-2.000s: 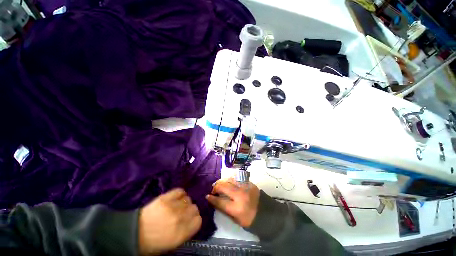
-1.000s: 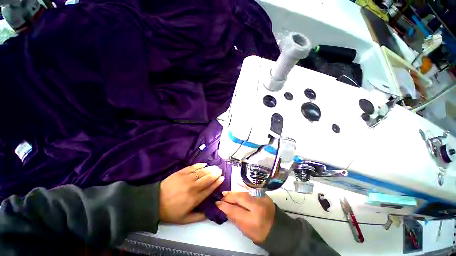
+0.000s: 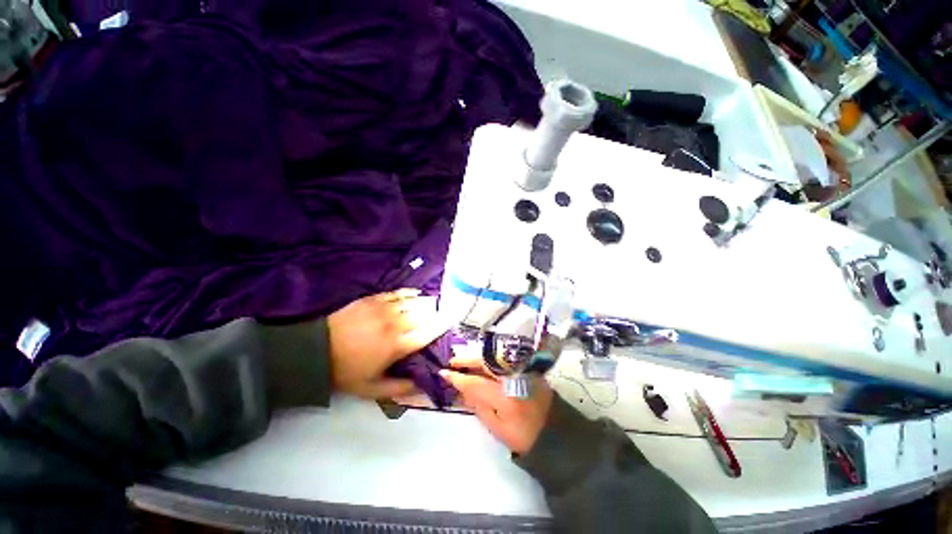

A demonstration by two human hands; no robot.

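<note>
The dark purple garment piece [image 3: 209, 156] lies heaped at the left and runs under the left end of the white sewing machine head [image 3: 647, 250]. A small white care label [image 3: 32, 338] shows at its left edge. My left hand [image 3: 381, 344] lies on the cloth just left of the needle area, fingers near the machine. My right hand [image 3: 506, 402] is below the needle area, its fingertips on the cloth edge, partly hidden by the thread take-up guard [image 3: 522, 344]. The needle and presser foot are mostly hidden.
The red-and-silver thread snips [image 3: 715, 433] lie right of my right hand, beside a small dark piece [image 3: 656, 401]. A flat black rectangle [image 3: 843, 457] lies farther right. A dark thread cone [image 3: 666, 105] is behind the machine. The table's front edge [image 3: 344, 518] has measuring-tape-like marks.
The cloth edge near my hands has moved up toward the machine, baring the white table in front. My left hand has moved up beside the needle area. The view has also shifted.
</note>
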